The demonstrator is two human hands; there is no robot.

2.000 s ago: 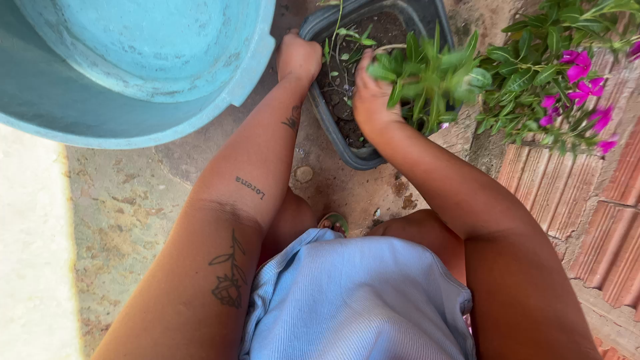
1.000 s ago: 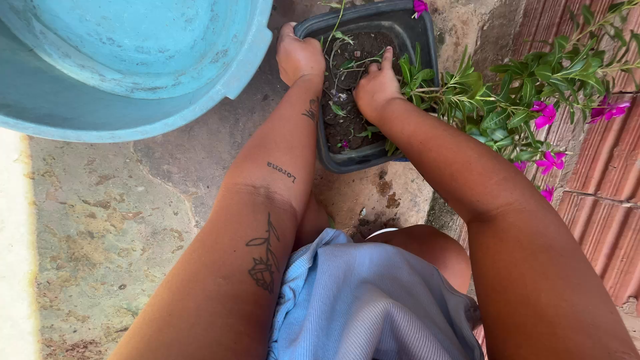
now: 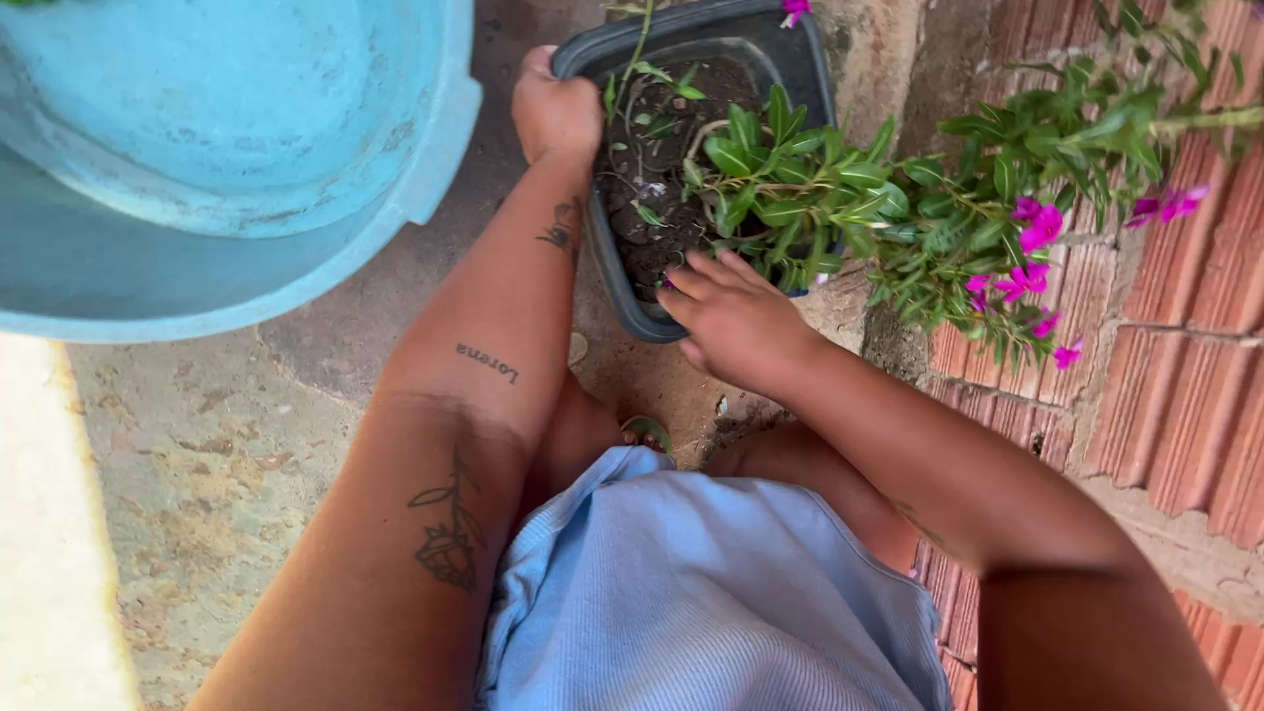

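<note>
My left hand (image 3: 559, 111) grips the left rim of a dark plastic planter (image 3: 632, 314) near its upper left corner. Dark soil (image 3: 660, 237) fills it, with thin stems and small leaves on top. A leafy plant (image 3: 790, 183) leans out over the planter's right side, and its branches bear magenta flowers (image 3: 1040, 227). Over the lower right rim is my right hand (image 3: 731, 316), palm down with fingers apart, its fingertips by the soil and the lowest leaves. It holds nothing that shows.
A large light-blue plastic tub (image 3: 439, 148) stands at the upper left, close to my left forearm. On the right rises a wall of ridged red clay blocks (image 3: 1175, 415). The concrete floor (image 3: 197, 474) is worn and stained. My sandaled foot (image 3: 647, 433) is below the planter.
My right hand has moved from the soil in the middle of the planter to its lower right rim, and its fingers have spread. My left hand stays on the left rim.
</note>
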